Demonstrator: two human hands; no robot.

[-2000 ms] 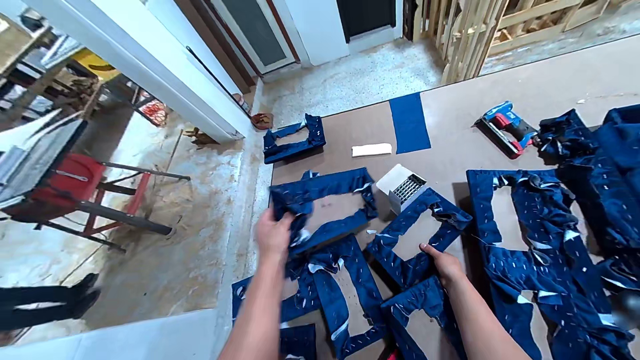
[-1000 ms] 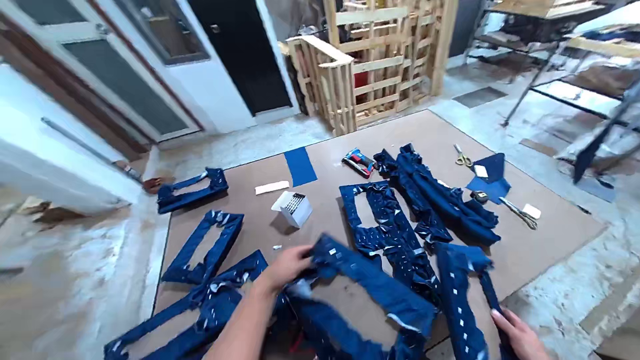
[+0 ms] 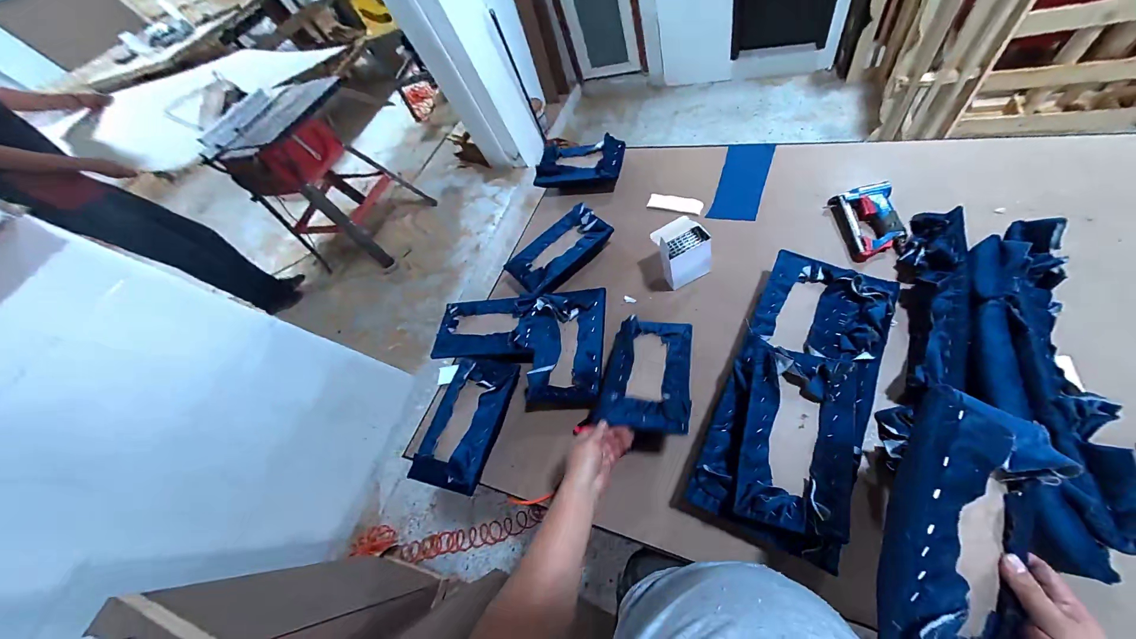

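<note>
My left hand (image 3: 599, 448) is at the lower edge of a small board panel wrapped in dark blue fabric (image 3: 657, 417); a small red part and a black part show beside it, and its fingertips are partly hidden. At the lower right my right hand (image 3: 1047, 595) grips the edge of a longer blue-wrapped panel (image 3: 923, 506), whose stapled folds face up. Two overlapping blue panels (image 3: 754, 444) lie between the hands. To the left are several smaller ones, among them a blue panel (image 3: 510, 426) near the table edge.
On the brown table (image 3: 657, 497) are a white box of staples (image 3: 688, 257), a hand stapler (image 3: 865, 222), a blue cloth strip (image 3: 744, 182) and bunched blue pieces (image 3: 1003, 302). An orange coiled hose (image 3: 470, 540) hangs by the edge. Another person (image 3: 133, 213) stands at the upper left.
My left hand has left the larger panel it touched a second ago and is now at a small panel's lower edge. My right hand still holds a panel. The view has turned left.
</note>
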